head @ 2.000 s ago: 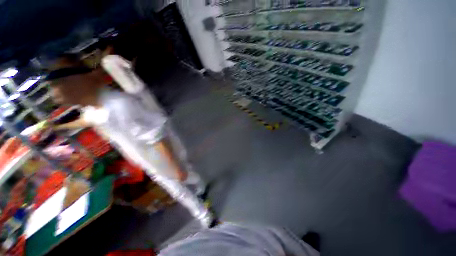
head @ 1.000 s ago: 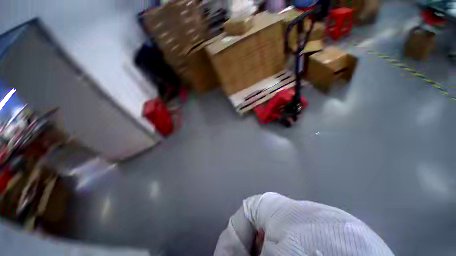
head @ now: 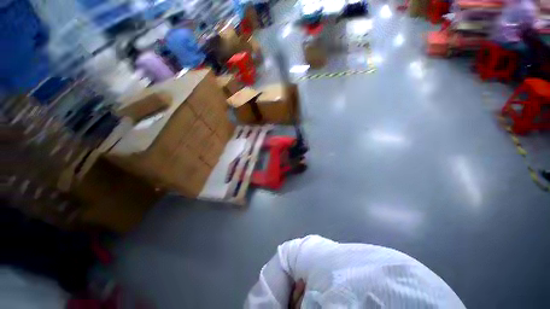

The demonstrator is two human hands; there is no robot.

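The wearer's white, finely striped smock [head: 362,271] fills the bottom middle of the head view. A small dark patch of skin shows in a fold of it at the bottom edge; which part of the body it is I cannot tell. Neither my left hand nor my right hand can be made out. Nearest in front stand large brown cartons [head: 187,142] on a pale wooden pallet [head: 232,166], with a red pallet truck [head: 277,162] at its right side. The picture is blurred.
An open carton [head: 268,104] stands behind the pallet. Grey floor [head: 374,175] with yellow-black tape [head: 341,74] runs ahead. Red stools [head: 529,105] and a seated person [head: 518,24] are at the right. More people [head: 181,45] are at the upper left, blurred.
The view has swung right. The cartons and pallet truck now sit further left and lower, the grey partition is out of view, and red stools and a seated person show at the right.
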